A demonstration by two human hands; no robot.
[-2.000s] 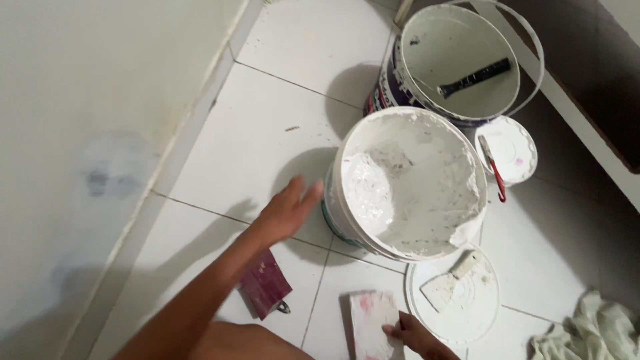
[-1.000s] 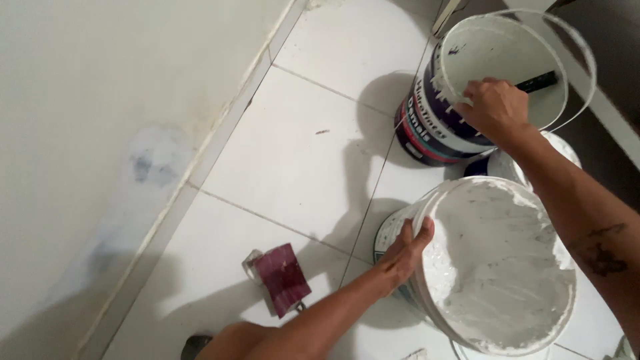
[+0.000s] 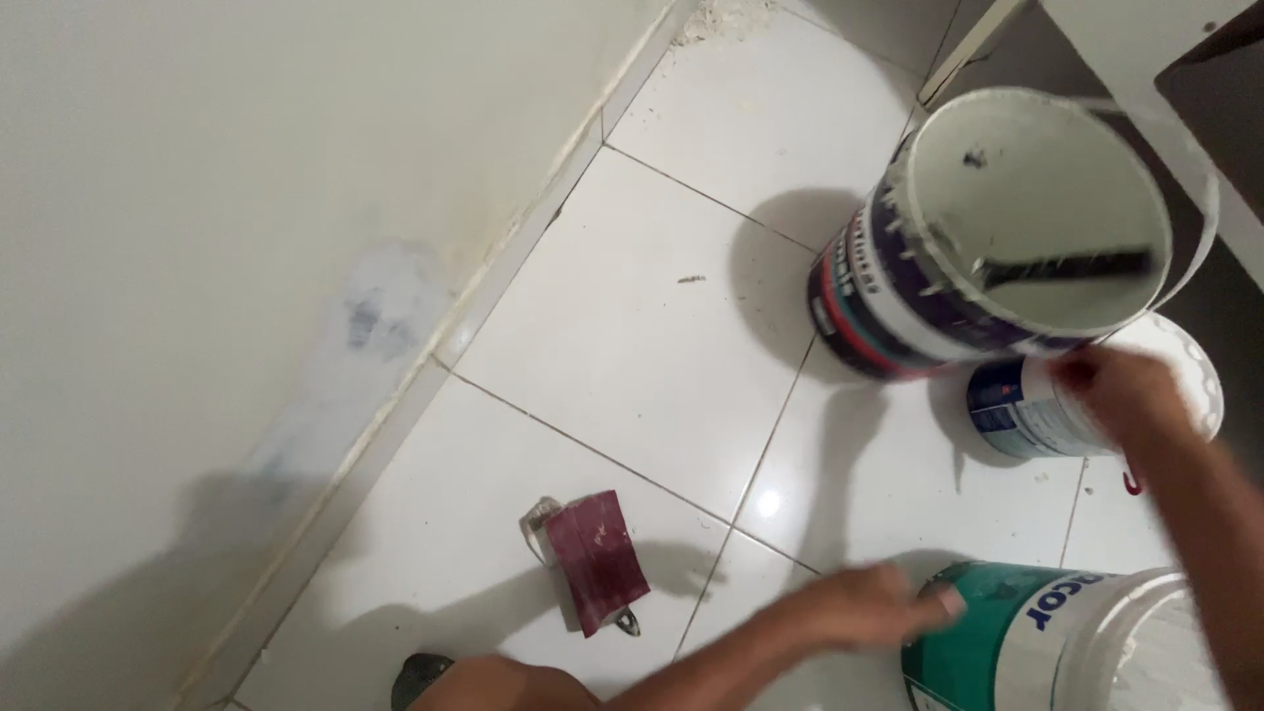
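Note:
My right hand (image 3: 1126, 395), blurred, is at the small white paint container (image 3: 1037, 410) with a white lid, just below the rim of the large dark-labelled paint bucket (image 3: 889, 286). Its hold is unclear. Inside that bucket lies a black-handled tool (image 3: 1066, 267). My left hand (image 3: 889, 607), also blurred, is beside the green and white bucket (image 3: 968, 632) at the bottom right; whether it touches is not plain. That bucket shows white material inside, cut off by the frame. A red hooked end (image 3: 1133, 474) shows below the small container.
On the tiled floor (image 3: 632, 346) lies a dark red sanding sheet or cloth-like piece (image 3: 597, 563) over a metal-ended tool. The wall (image 3: 247, 197) at left has a whitish patch with grey marks. White debris (image 3: 726, 20) lies by the skirting. A pale furniture edge (image 3: 1136, 89) stands at right.
My right hand has left the rim of the dark-labelled bucket and moved down to the small container. My left hand has come off the rim of the bucket with white material. The view has shifted.

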